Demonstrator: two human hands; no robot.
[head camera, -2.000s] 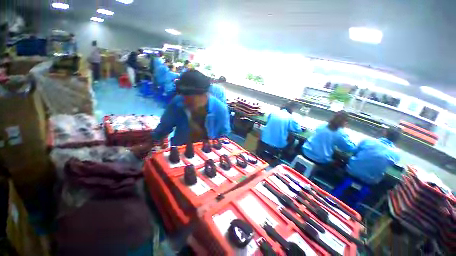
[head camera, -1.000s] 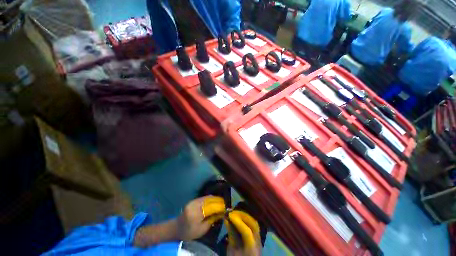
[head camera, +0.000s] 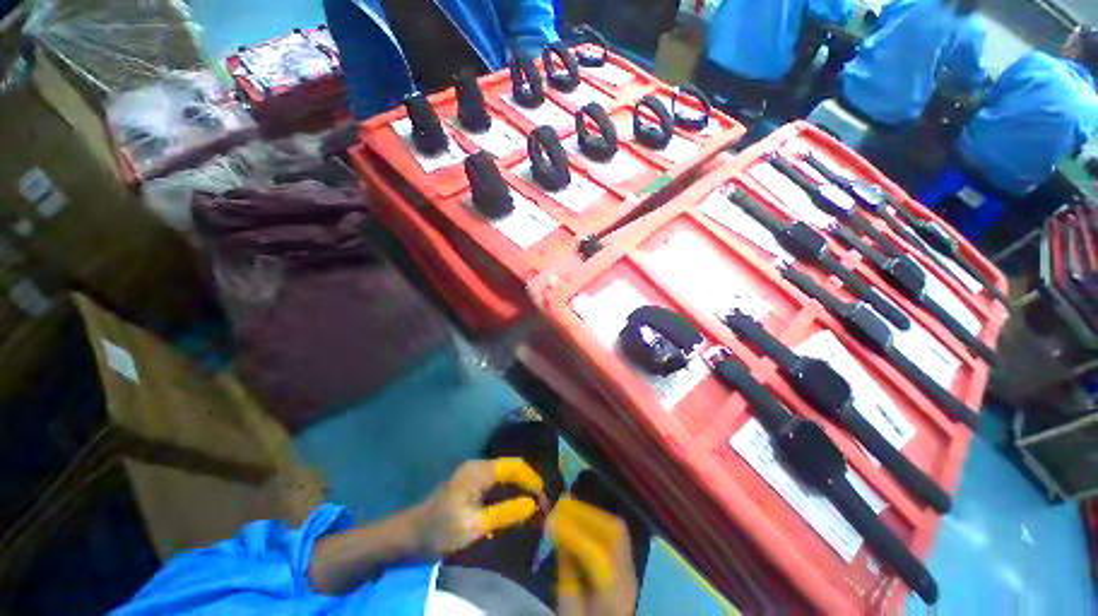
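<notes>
My left hand (head camera: 472, 510), with yellow finger cots, is over my lap at the bottom centre. Its thumb and finger are around a dark piece that looks like a watch (head camera: 511, 492), hard to tell from the dark clothing behind. My right hand (head camera: 592, 556) is blurred just to its right, with yellow fingers bent; whether it grips anything cannot be told. Open flat watches (head camera: 809, 452) lie in the near red tray (head camera: 710, 463), with one looped watch (head camera: 657, 341) at its left corner. Looped watches (head camera: 489, 185) stand in the far red tray (head camera: 397, 181).
A coworker in a blue smock (head camera: 506, 30) stands behind the far tray. Open cartons (head camera: 181, 403) and a maroon cloth (head camera: 325, 325) are at left. More workers in blue (head camera: 897, 66) sit at upper right. Stacked trays (head camera: 1069, 259) stand at the right edge.
The view has swung down from the hall, bringing both hands in. Since one second ago, my left hand's yellow fingers have spread apart around the dark piece, and my right hand has shifted slightly.
</notes>
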